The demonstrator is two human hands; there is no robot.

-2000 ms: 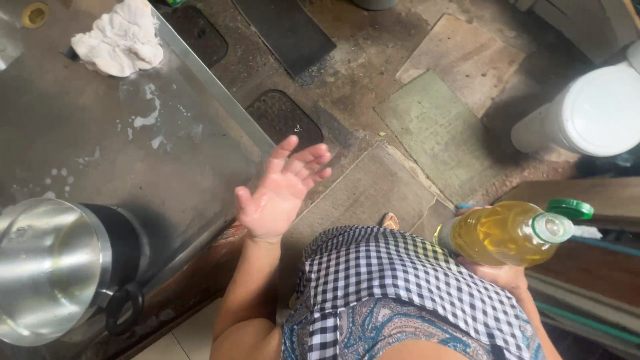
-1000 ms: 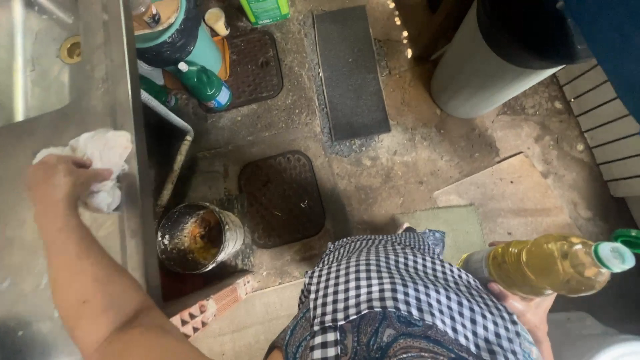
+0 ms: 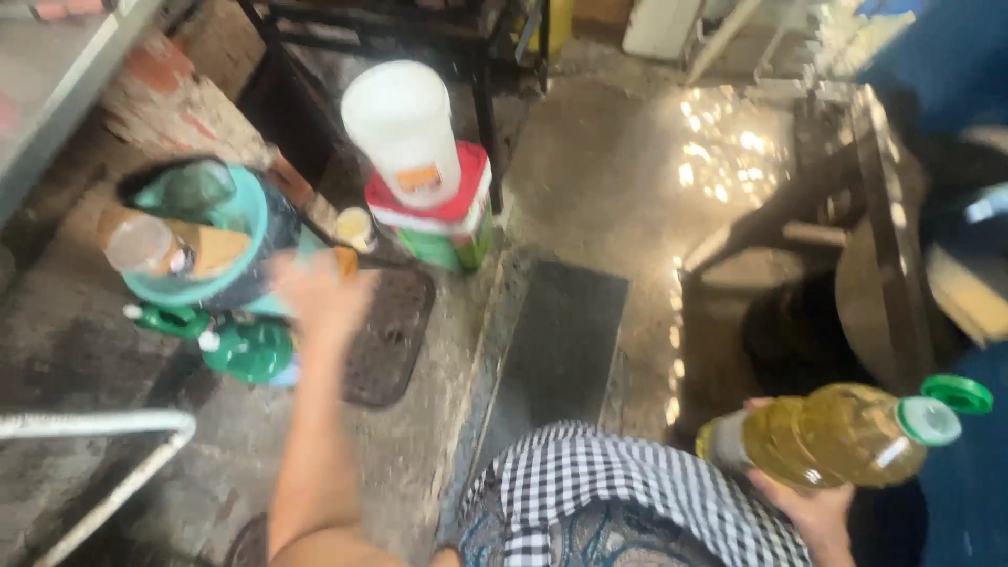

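My right hand (image 3: 803, 496) holds a clear plastic bottle of yellow oil (image 3: 835, 433) around its body. The bottle lies tilted on its side, its green flip cap (image 3: 957, 394) open at the right. My left hand (image 3: 323, 291) is blurred and reaches forward beside a turquoise bucket (image 3: 264, 205) with a dark liner and a plastic container inside. Whether the left hand holds anything cannot be told. Green plastic bottles (image 3: 248, 350) stand just left of my left forearm.
A white plastic bucket (image 3: 402, 126) sits on a red-lidded green container (image 3: 476, 209). Dark mats (image 3: 551, 339) lie on the concrete floor. A white metal bar (image 3: 94, 425) juts in at the left, a metal counter edge (image 3: 71, 94) above it. A wooden frame (image 3: 874, 173) stands at the right.
My left hand has left the white cloth on the metal counter and moved over beside the turquoise bucket. The oil bottle stays in my right hand. The view has swung a lot.
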